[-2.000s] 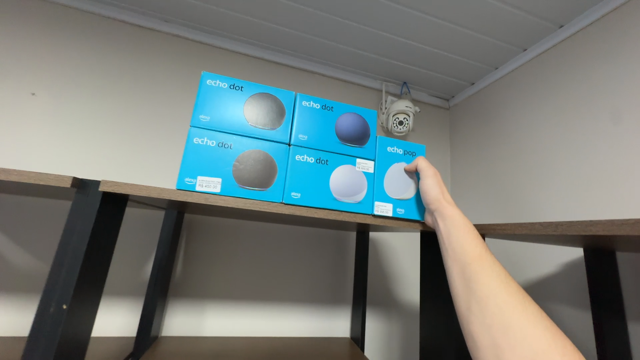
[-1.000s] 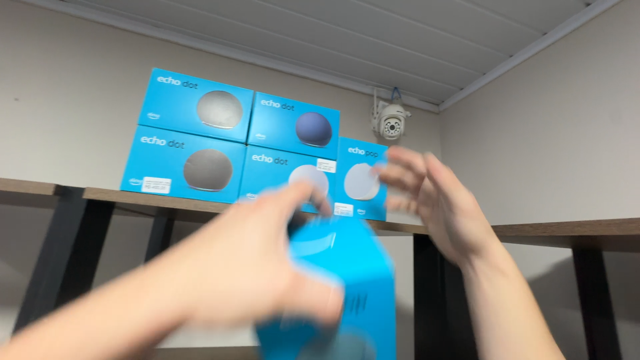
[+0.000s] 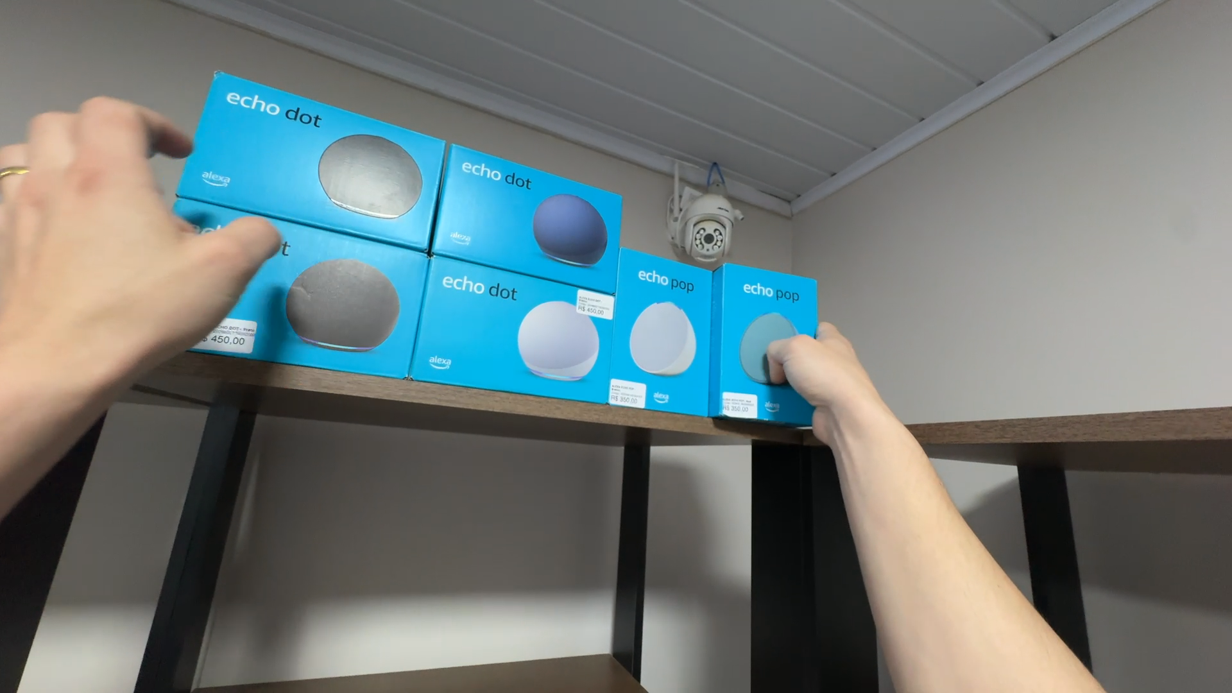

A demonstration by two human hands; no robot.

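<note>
Blue Echo Dot boxes stand in two stacked rows on the top wooden shelf (image 3: pixel 520 408). The upper left one (image 3: pixel 279 164) shows a grey speaker, the upper right one (image 3: pixel 481 212) a dark blue speaker. Beside the lower Echo Dot box (image 3: pixel 472 332) is an Echo Pop box with a white speaker (image 3: pixel 664 289). At the row's right end, an Echo Pop box with a teal speaker (image 3: pixel 741 361) stands upright with my right hand (image 3: pixel 826 371) gripping its right side, thumb on the front. My left hand (image 3: pixel 125 231) is spread in front of the leftmost boxes, holding nothing; whether it touches them is unclear.
A white security camera (image 3: pixel 707 226) is mounted in the wall corner behind the boxes. Black uprights (image 3: pixel 784 558) support the shelving. Another wooden shelf (image 3: pixel 1078 428) extends to the right, and a lower shelf board (image 3: pixel 433 677) shows at the bottom.
A second Echo Pop box now stands right of the white-speaker one. A blurred blue box was in my left hand a second ago. My left hand has moved left and is empty; my right hand grips the end box.
</note>
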